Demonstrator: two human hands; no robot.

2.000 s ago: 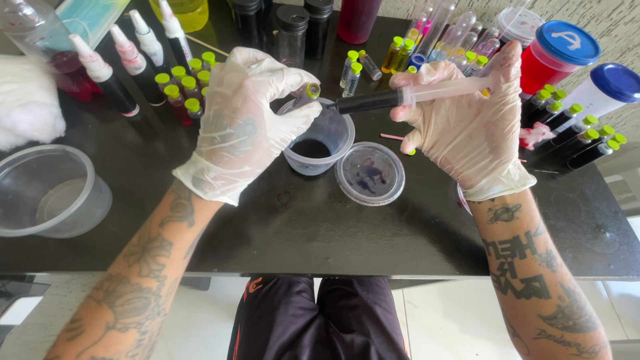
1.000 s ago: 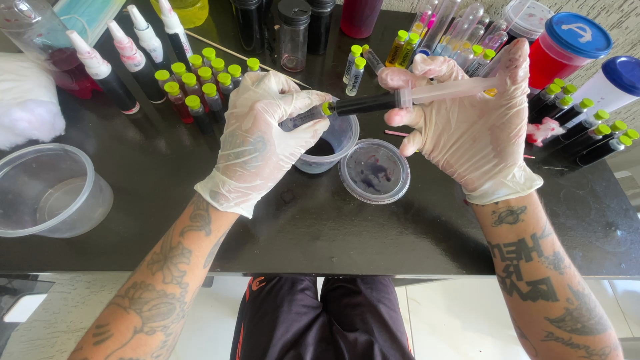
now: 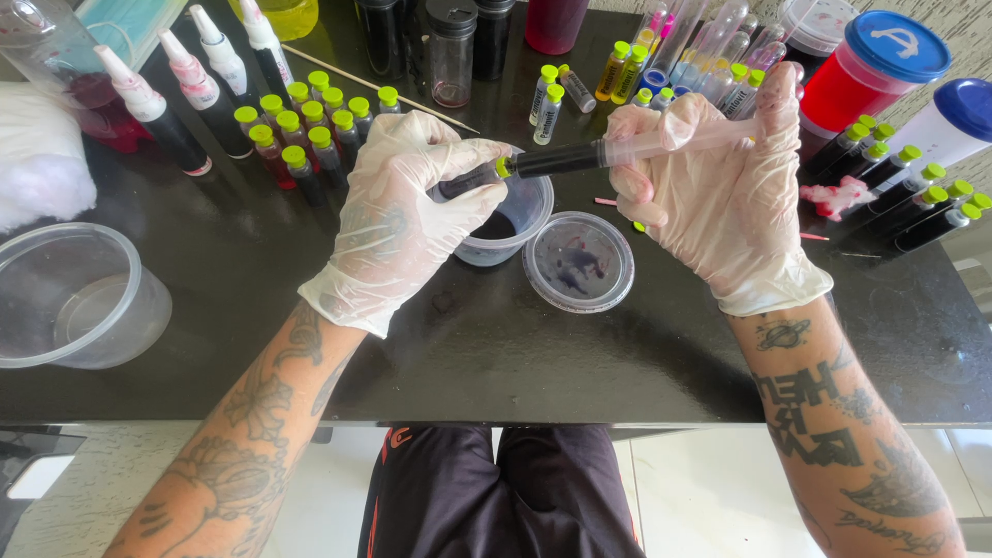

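My left hand (image 3: 411, 209), in a white disposable glove, pinches a small vial (image 3: 471, 180) with a green cap, held on its side. My right hand (image 3: 705, 178), gloved too, grips a plastic syringe (image 3: 562, 159) with dark liquid in its barrel and its plunger drawn out. The syringe tip meets the vial's green cap; whether a needle is inside is hidden. Below them stands a clear plastic cup (image 3: 535, 221) with dark liquid at its bottom. Its right side touches or nearly touches a stained clear lid (image 3: 579, 262) lying on the dark table.
Green-capped vials (image 3: 314, 124) and white-nozzled bottles (image 3: 151, 108) stand at the left, above an open tub (image 3: 116, 318). Behind are dark jars (image 3: 452, 58). At the right are dark-filled vials (image 3: 922, 201), stained cotton (image 3: 837, 195) and a blue-lidded red container (image 3: 860, 77).
Two seconds ago the vial was tilted at the cup's rim, near the syringe tip. Now it lies nearly level in my left hand, its cap against the tip.
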